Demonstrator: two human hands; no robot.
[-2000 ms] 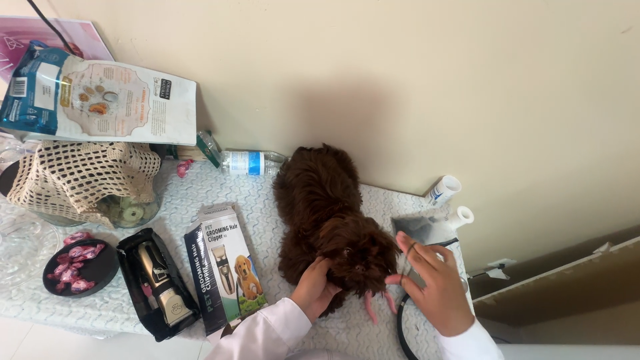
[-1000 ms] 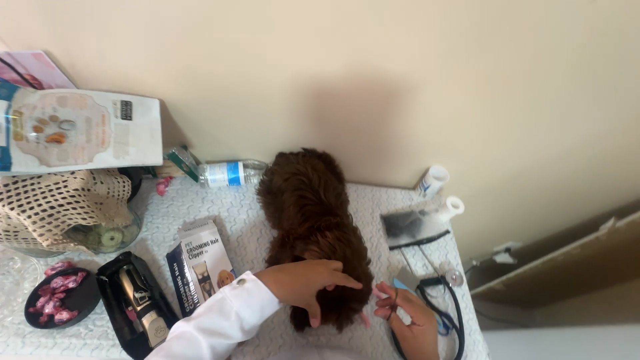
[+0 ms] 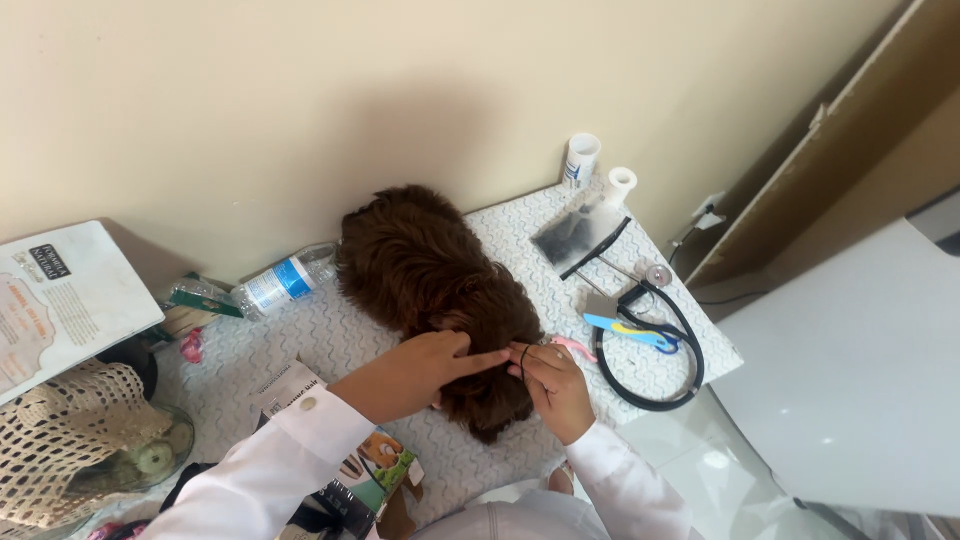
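A small dog with curly dark brown fur [image 3: 442, 262] lies on the cloth-covered table [image 3: 300, 345], its head low in the view and its face hidden. My left hand [image 3: 412, 371] lies across the dog's head, index finger stretched to the right; the thumb is mostly hidden. At the right side of the head, my right hand [image 3: 551, 386] pinches close to that fingertip, with a thin black loop [image 3: 523, 362] at its fingers. Whether the loop is an elastic or part of a tool I cannot tell. A curved pink item [image 3: 574, 347] lies just beyond the right hand.
Right of the dog are a stethoscope [image 3: 697, 360], a metal-toothed comb with a blue and yellow handle [image 3: 634, 330], a clear pouch [image 3: 574, 236] and white containers [image 3: 581, 161]. On the left are a plastic bottle [image 3: 277, 287], a clipper box [image 3: 375, 469] and a crocheted cover [image 3: 67, 442].
My left hand has moved from the side of the dog's head to lie over it. My right hand has come in against the head. The view has shifted right.
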